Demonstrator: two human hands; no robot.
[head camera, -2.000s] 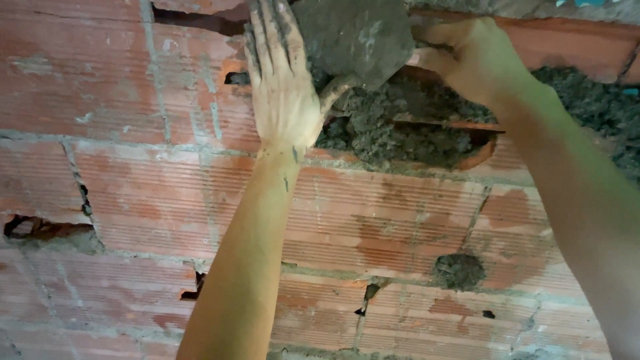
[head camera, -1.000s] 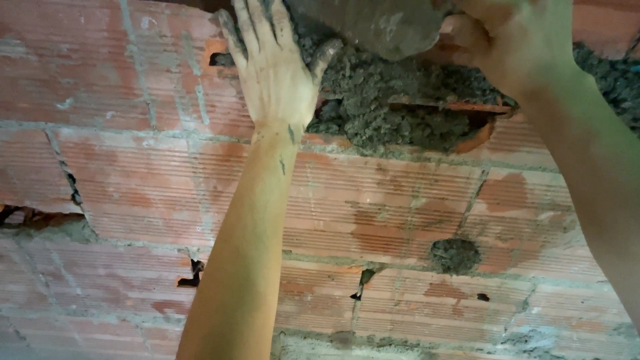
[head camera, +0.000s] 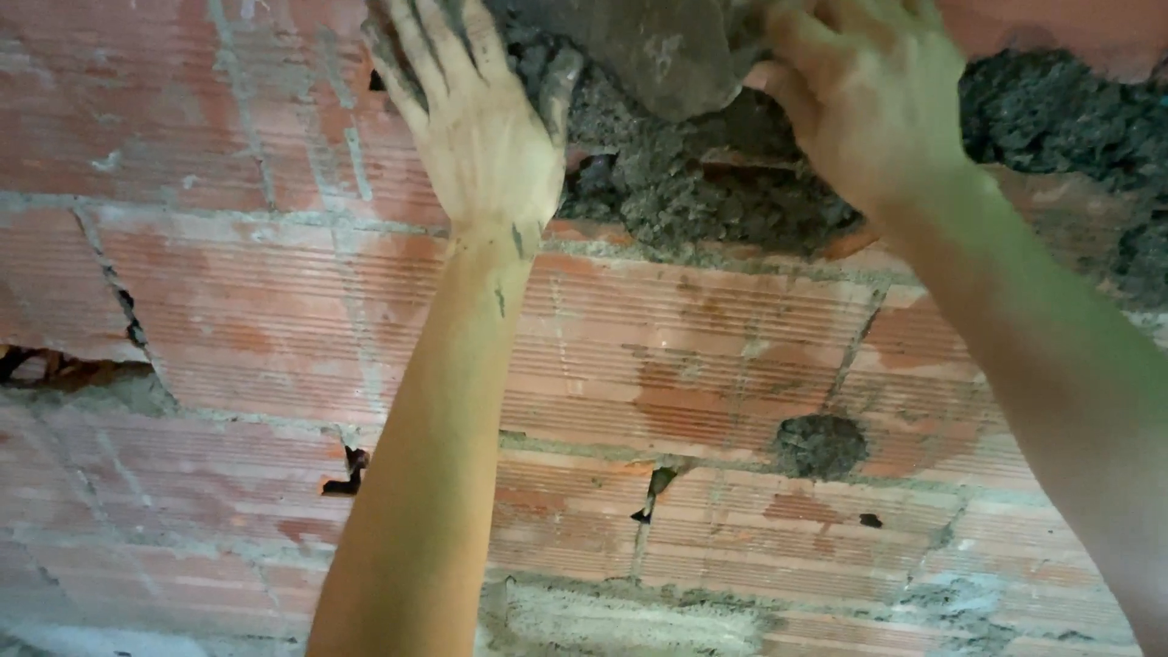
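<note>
My left hand (head camera: 484, 128), its fingers spread and smeared with mortar, lies against the hollow-brick wall (head camera: 274, 301) at the top centre. Its fingertips run up to the frame's edge. To its right, my right hand (head camera: 867, 100) grips a grey trowel (head camera: 671, 59) near its blade; the handle is hidden by the fingers. Wet grey mortar (head camera: 666, 182) fills part of a broken cavity in the brick, below the blade and between both hands. The blade overlaps the upper part of this mortar.
More dark mortar (head camera: 1058, 109) clings to the wall at the upper right. A round mortar lump (head camera: 821, 445) sticks to a lower joint. A broken hole (head camera: 64, 370) opens at the left edge, and smaller gaps break the joints lower down.
The trowel and my right hand have moved down over the cavity. More mortar shows around the cavity's left part than two seconds ago. My left hand stays on the wall.
</note>
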